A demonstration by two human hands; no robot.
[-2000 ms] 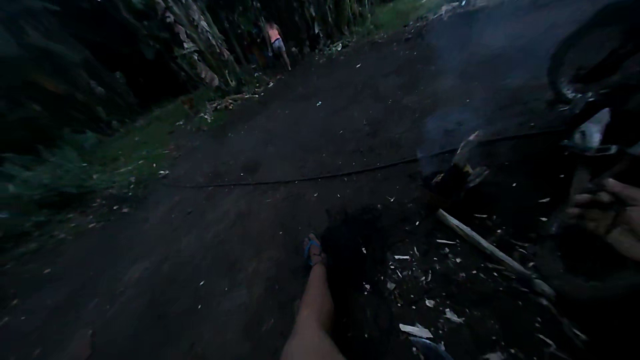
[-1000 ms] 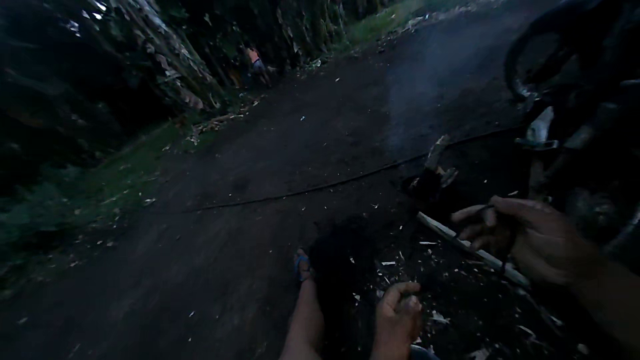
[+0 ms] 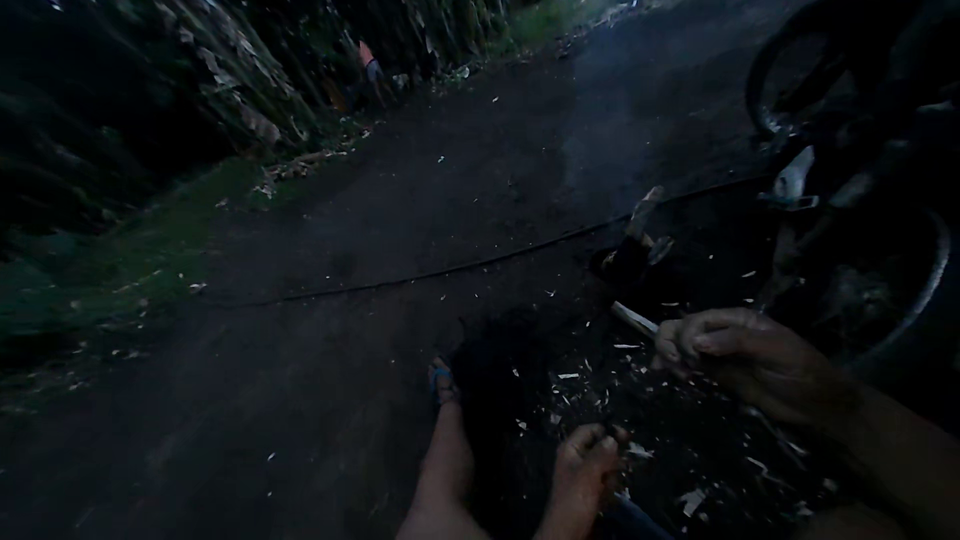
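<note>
The scene is dark and blurred. At the bottom, right of the leg, my left hand has its fingers curled; whether it holds something cannot be made out. My right hand reaches in from the lower right with thumb and fingers drawn together, and no object shows clearly in it. A pale stick on the ground runs partly behind the right hand. Pale chips are scattered around both hands. Beyond the right hand, pieces of wood stick up from a dark heap, with faint smoke above.
A sandalled foot stands on the dirt. A long dark hose or cable crosses the ground. At the right is a two-wheeled vehicle, its wheel visible. A person is far off by the plants.
My left hand, absent from the oldest frame, has come into view at the bottom. The right hand has moved inward from the right edge, and its fingers have drawn closer together since a second ago.
</note>
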